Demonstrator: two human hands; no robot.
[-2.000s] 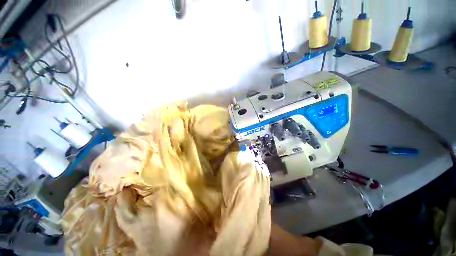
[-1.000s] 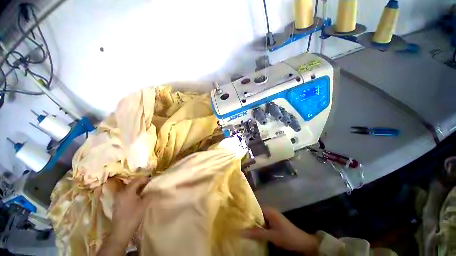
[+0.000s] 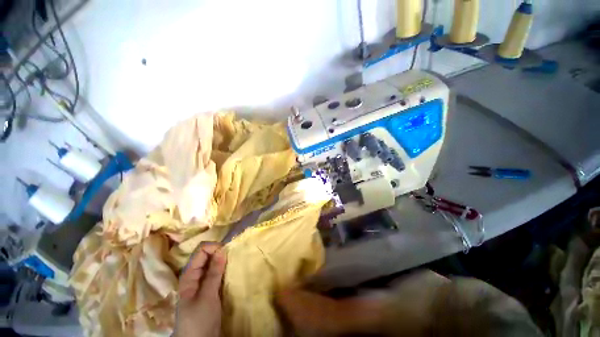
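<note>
A pale yellow garment piece (image 3: 273, 247) runs from the lit needle area of the white and blue overlock machine (image 3: 368, 131) down over the table's front edge. A seam edge shows along its upper side. My left hand (image 3: 202, 283) pinches this edge left of the machine, fingertips on the cloth. My right hand (image 3: 306, 309) is blurred, low in front of the machine, over the cloth's lower right part; its fingers cannot be made out. A large crumpled heap of the same cloth (image 3: 151, 191) lies left of the machine.
Blue-handled snips (image 3: 500, 172) and a red-handled tool (image 3: 455, 208) with loose pale threads lie on the table (image 3: 526, 204) right of the machine. Yellow thread cones (image 3: 464, 23) stand behind it. White cones (image 3: 51, 203) stand at left. Cream cloth (image 3: 589, 283) is at the lower right.
My left hand has moved right and now pinches the seam edge. My right hand has moved left across the cloth. The cloth front is narrower and its edge is turned up into view.
</note>
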